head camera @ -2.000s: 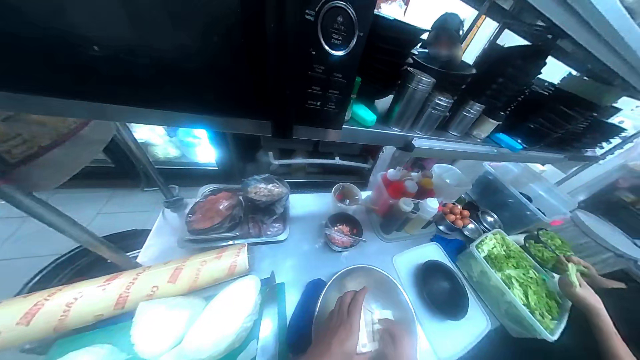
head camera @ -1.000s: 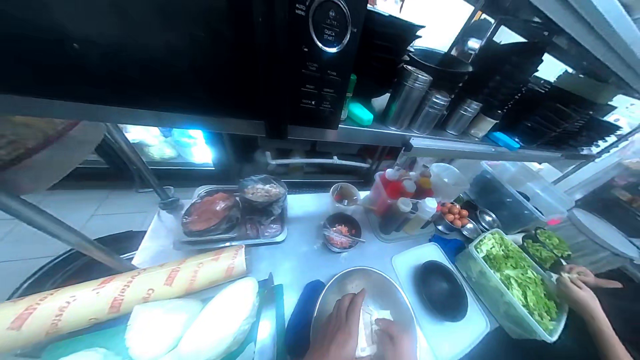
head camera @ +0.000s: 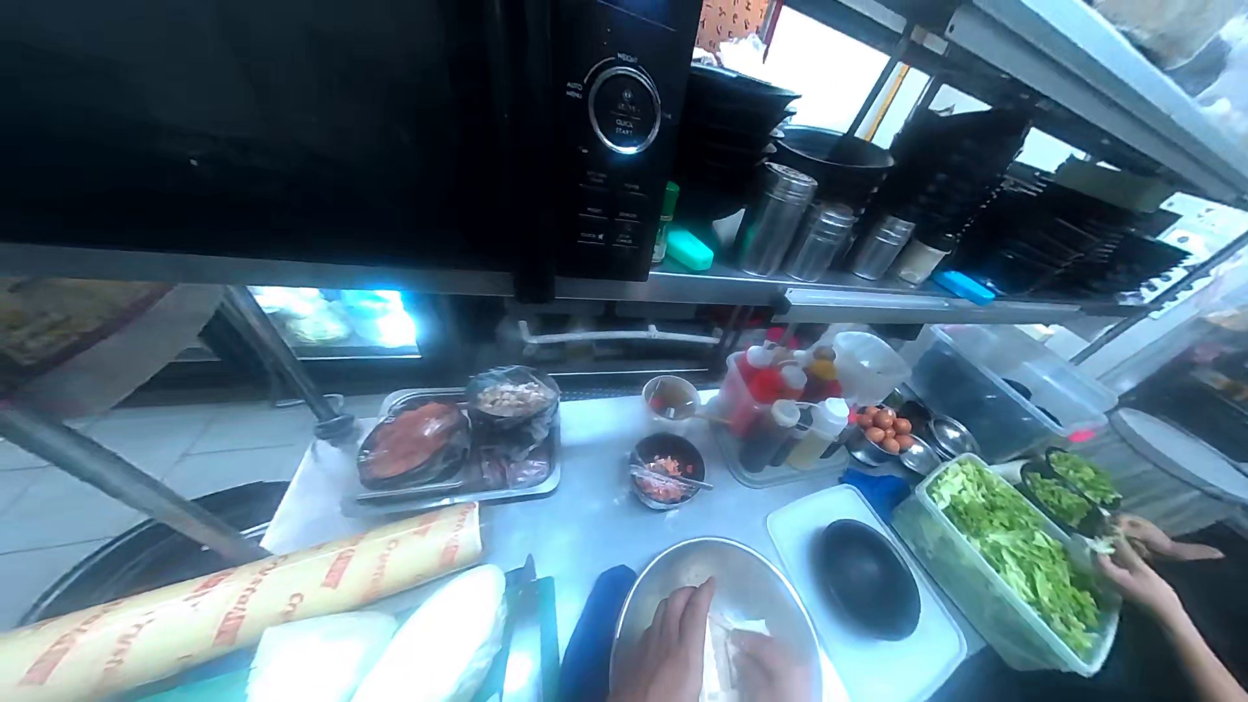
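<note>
A stainless steel bowl (head camera: 717, 561) stands at the bottom centre. Inside it, my left hand (head camera: 673, 643) rests with its fingers close together beside a whitish piece (head camera: 721, 648) that looks like paper or wrapping. My right hand (head camera: 770, 663) is blurred and touches that piece from the right; its exact hold is hidden. Just right of the bowl, a black bowl (head camera: 866, 578) lies on a pale plastic lid or tray (head camera: 799, 531). Behind stands a small dark bowl of chopped pink food (head camera: 667, 468) with a utensil across it.
Left are a film roll (head camera: 253, 595), white wrapped bundles (head camera: 439, 643) and a metal tray (head camera: 561, 468) of covered food. Behind sit sauce bottles (head camera: 780, 429) and eggs (head camera: 882, 429). At right, a co-worker's hands (head camera: 1141, 565) are beside a tub of lettuce (head camera: 1014, 556). A shelf edge (head camera: 390, 278) crosses above.
The co-worker's hands have shifted at the lettuce tub and dark bowls on the right. My hands stay inside the steel bowl, with small movements only.
</note>
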